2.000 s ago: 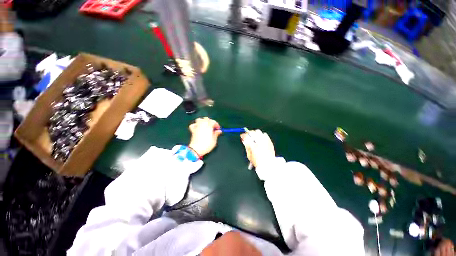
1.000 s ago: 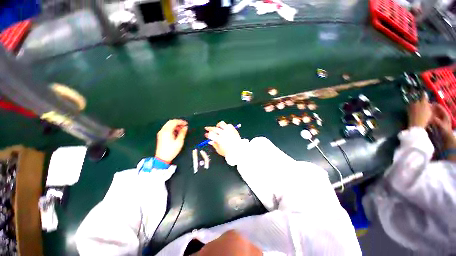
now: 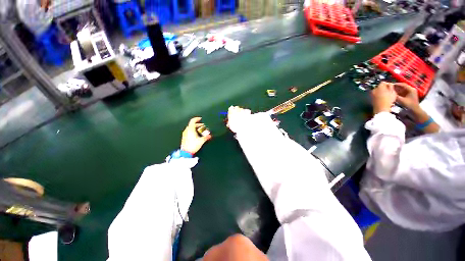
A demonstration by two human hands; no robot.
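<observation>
My left hand (image 3: 195, 136), with a blue band at the wrist, is above the green bench top (image 3: 148, 122). It pinches a small dark and pale module (image 3: 203, 130) between thumb and fingers; the fingers hide part of it. My right hand (image 3: 237, 118) is just to its right, not touching it. It holds a blue pen-like tool (image 3: 224, 113), of which only a short end shows at the left of the fingers.
A cluster of black-and-white modules (image 3: 322, 121) lies right of my right sleeve. A small yellow-marked part (image 3: 271, 93) lies beyond. At right another person's hands (image 3: 390, 97) work by a red tray (image 3: 405, 69). A metal post (image 3: 41, 204) is at lower left.
The view has swung to the right. My left hand, empty-looking a second ago, now has a small module. My right sleeve now covers most of the area where the copper-coloured parts lay.
</observation>
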